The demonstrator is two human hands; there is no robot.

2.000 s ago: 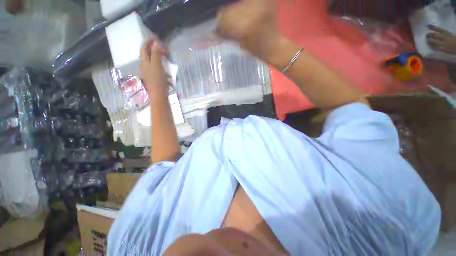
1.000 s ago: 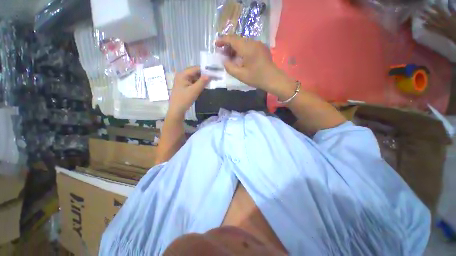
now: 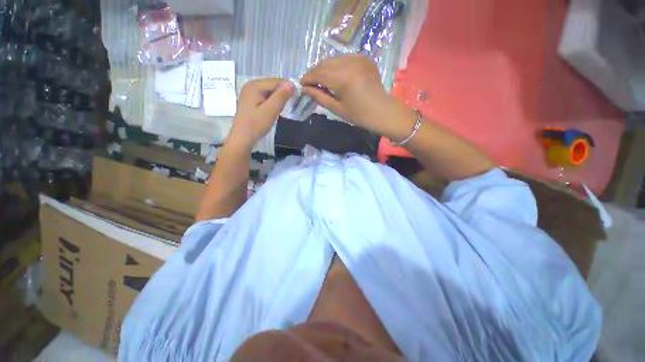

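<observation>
A small white label sheet [image 3: 298, 103] with dark print is pinched between my two hands, close in front of my body. My left hand [image 3: 262, 109] grips its upper left part with thumb and fingertips. My right hand [image 3: 348, 88] grips its upper right part. The fingers hide some of the sheet. White leaflets [image 3: 219, 88] lie on the white ribbed padding [image 3: 265, 42] to the left of my hands. Accessory bags with pink print [image 3: 163, 35] lie behind the leaflets.
A tape dispenser [image 3: 568, 147] sits on the red sheet [image 3: 481, 92] at right. A white foam block [image 3: 608, 56] is at the upper right. Clear bags [image 3: 361, 25] lie beyond my right hand. Brown cartons [image 3: 92, 276] stand at lower left; film-wrapped black bars [image 3: 49, 92] are stacked at left.
My left hand has left the foam block by the long black unit, and both hands have come together on the small label sheet. The view has shifted, and the black unit is out of view.
</observation>
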